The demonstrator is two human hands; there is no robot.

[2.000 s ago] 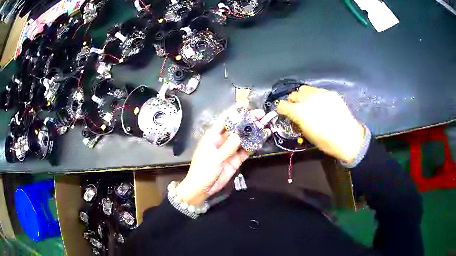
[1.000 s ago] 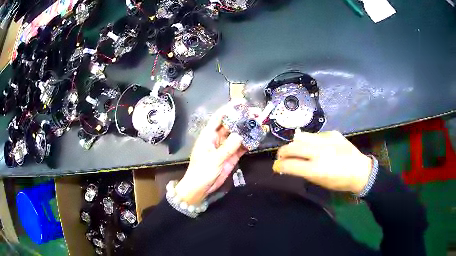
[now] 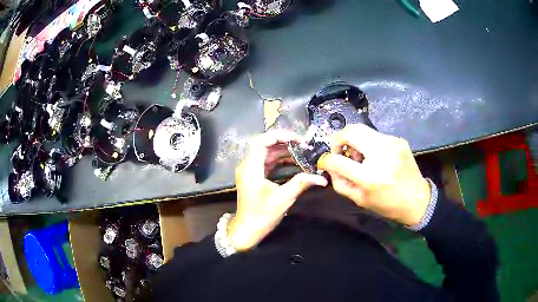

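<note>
My left hand [image 3: 265, 186] holds a small electronic module [image 3: 307, 154] at the bench's front edge, thumb below it and fingers above. My right hand [image 3: 374, 171] is at the module's right side, its fingertips pinched against it; what they grip is hidden. A round black housing [image 3: 337, 112] with a grey inner plate and dark central hole lies on the mat just behind my hands, its front part covered by my right hand. A pale flat cable at the module's top reaches toward the housing.
Black housings with modules and wires crowd the bench's left; the nearest [image 3: 177, 141] shows a pale disc. A tan tag [image 3: 272, 112] and a white paper [image 3: 438, 8] lie on the mat. Below are a cardboard box [image 3: 174, 227] of modules, a blue stool [image 3: 50, 259] and a red stool [image 3: 512, 171].
My right hand has moved up and left from in front of the housing to the module. My left hand has shifted right, its fingers now around the module's rim. The module has turned.
</note>
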